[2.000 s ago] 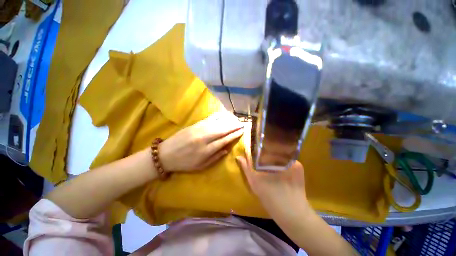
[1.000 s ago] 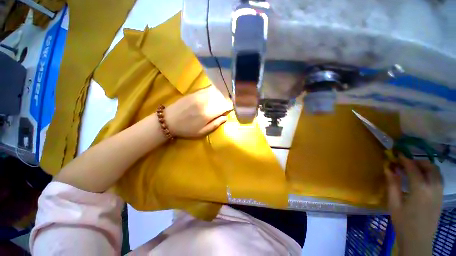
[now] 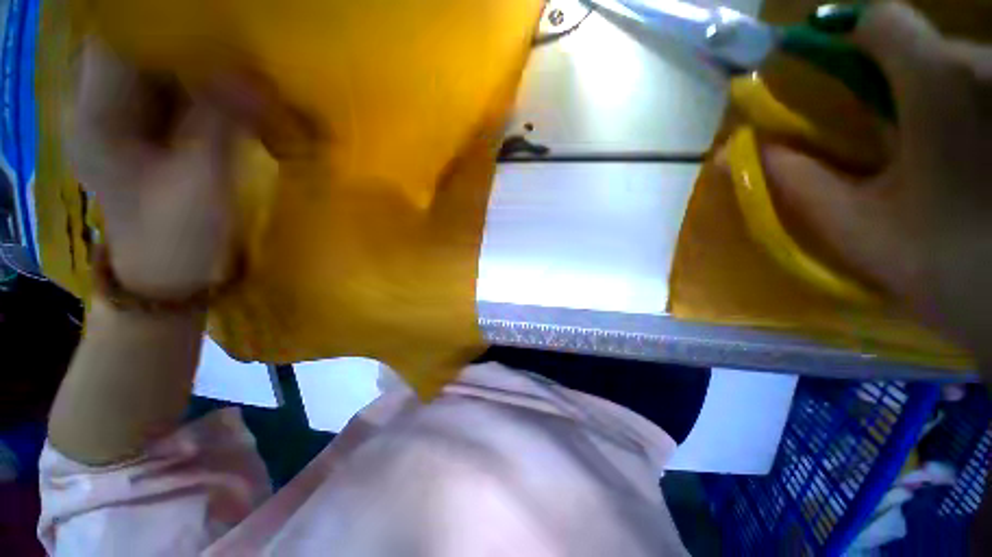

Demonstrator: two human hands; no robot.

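A mustard-yellow garment panel (image 3: pixel 359 229) lies bunched at left centre, blurred, its lower corner hanging over the table's front edge. My left hand (image 3: pixel 163 174) is blurred and holds part of this cloth; its fingertips are partly hidden. My right hand (image 3: pixel 870 185) holds scissors (image 3: pixel 767 114) with one green and one yellow handle loop, blades pointing left over the shiny needle plate (image 3: pixel 620 87). Another mustard piece (image 3: pixel 707 261) lies flat under my right hand.
A ruler strip (image 3: pixel 587 332) runs along the table's front edge. Blue lattice crates (image 3: pixel 827 457) stand below at the right, one holding cloth. A blue machine strip (image 3: pixel 19 109) shows at the far left. The machine head is out of view.
The view has shifted down and closer. My right hand has lifted the scissors from the right and brought them left. My left hand has drawn the panel away from the needle area.
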